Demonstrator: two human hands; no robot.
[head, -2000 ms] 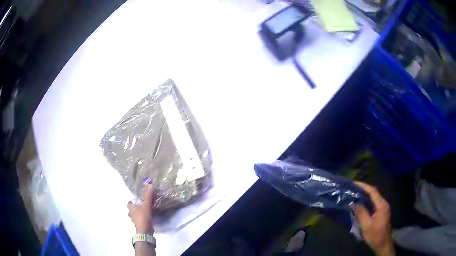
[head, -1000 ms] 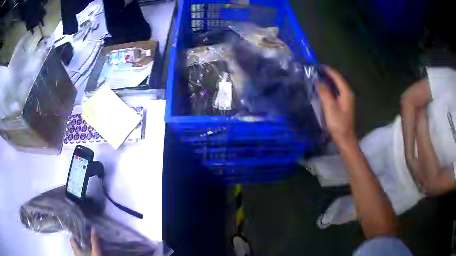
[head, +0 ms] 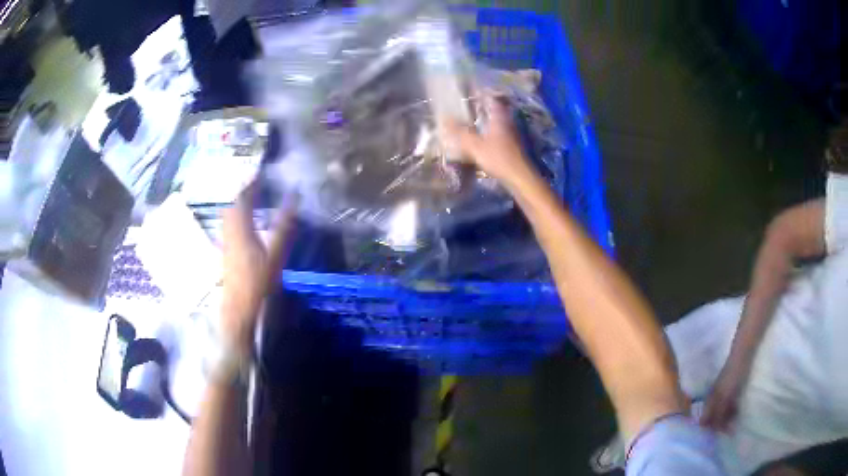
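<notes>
A grey-brown bagged garment [head: 381, 139], blurred, is over the blue crate [head: 428, 321], with clear film spreading at its left and top. A purple dot shows on it. My right hand [head: 488, 139] is at its right side, gripping it near a pale strip. My left hand [head: 249, 256] is upright at the bag's left edge, thumb and fingers apart; blur hides whether it grips the film. Dark bagged cloth [head: 483, 251] and a white tag [head: 404, 225] show below the garment in the crate.
On the white table [head: 46, 372] at left are a handheld scanner [head: 113, 363], pale paper [head: 177, 246], a purple-dotted sheet [head: 135, 274], a cardboard box [head: 79, 218] and an open tray with papers [head: 223, 153]. A person in white [head: 790, 325] is at right. Yellow-black tape marks the floor.
The grey-brown bagged garment has moved from the table to over the crate. My right hand has let go of the dark bagged garment and moved left onto it. My left hand has risen toward the crate.
</notes>
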